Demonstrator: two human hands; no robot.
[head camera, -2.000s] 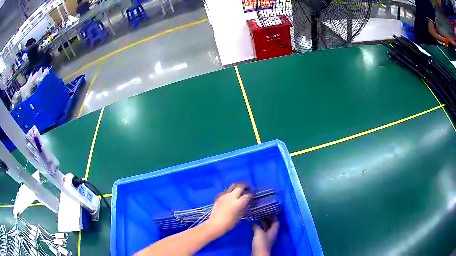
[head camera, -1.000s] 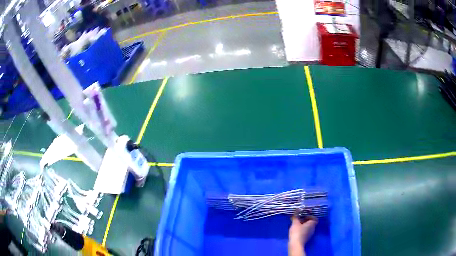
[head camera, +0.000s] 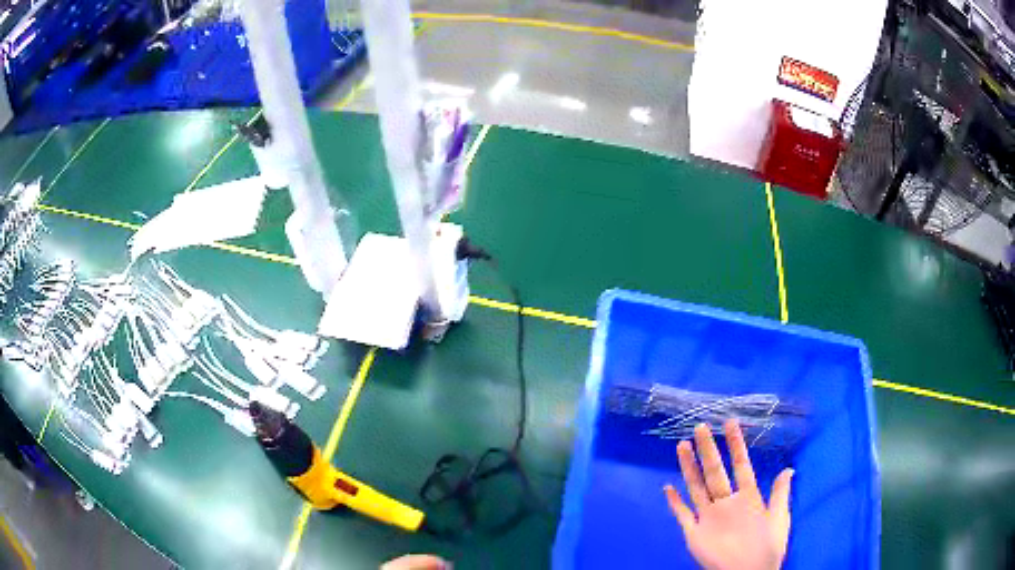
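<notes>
The blue bin stands on the green table at the right. Inside it a bundle of thin grey-white wires lies crosswise near the far side. My right hand is over the bin just in front of the bundle, palm showing, fingers and thumb spread, holding nothing. My left hand only just shows at the bottom edge, left of the bin; its fingers are mostly cut off, so its grip is hidden. The yellow heat gun lies on the table to the left, dark nozzle pointing up-left.
White wired units lie in slanting rows at the left. White sheets lie behind them. A white twin-post stand is left of centre. A black cord curves between stand and bin. A red box is beyond the table.
The view has swung left, bringing the heat gun and rows of units into fuller view. My right hand has left the bundle and opened. My left hand has moved out of the bin to the bottom edge.
</notes>
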